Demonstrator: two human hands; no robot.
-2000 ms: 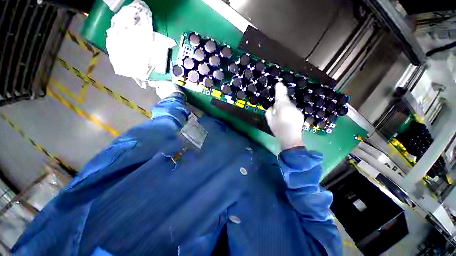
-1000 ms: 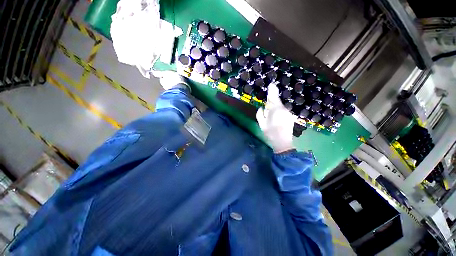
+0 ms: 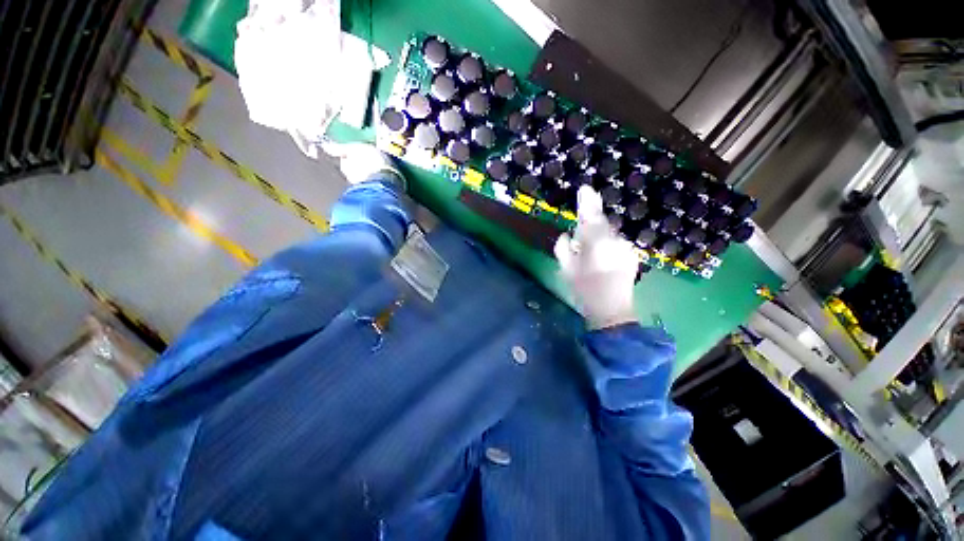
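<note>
A long circuit board (image 3: pixel 534 143), covered with rows of black round capacitors, lies on a green mat (image 3: pixel 708 306). Yellow components (image 3: pixel 525 199) line its near edge. My right hand (image 3: pixel 599 264), in a white glove, is at the near edge, one finger extended onto the board among the capacitors. Whether it grips anything cannot be told. My left hand (image 3: pixel 365 162), in a white glove, is at the board's left near corner beside the white cloth; its fingers are partly unclear. A dark strip (image 3: pixel 507 219) shows under the board's near side.
A crumpled white cloth (image 3: pixel 285 74) lies at the mat's left end. A dark bar (image 3: pixel 624 100) lies behind the board. A black bin (image 3: pixel 756 433) stands on the floor at right. A slotted rack (image 3: pixel 63 85) is at upper left. Another capacitor board (image 3: pixel 883 306) shows at far right.
Since two seconds ago the board appears slightly higher and further right in view. My right hand moved left along the near edge, then slightly right again. My left hand stays at the left corner.
</note>
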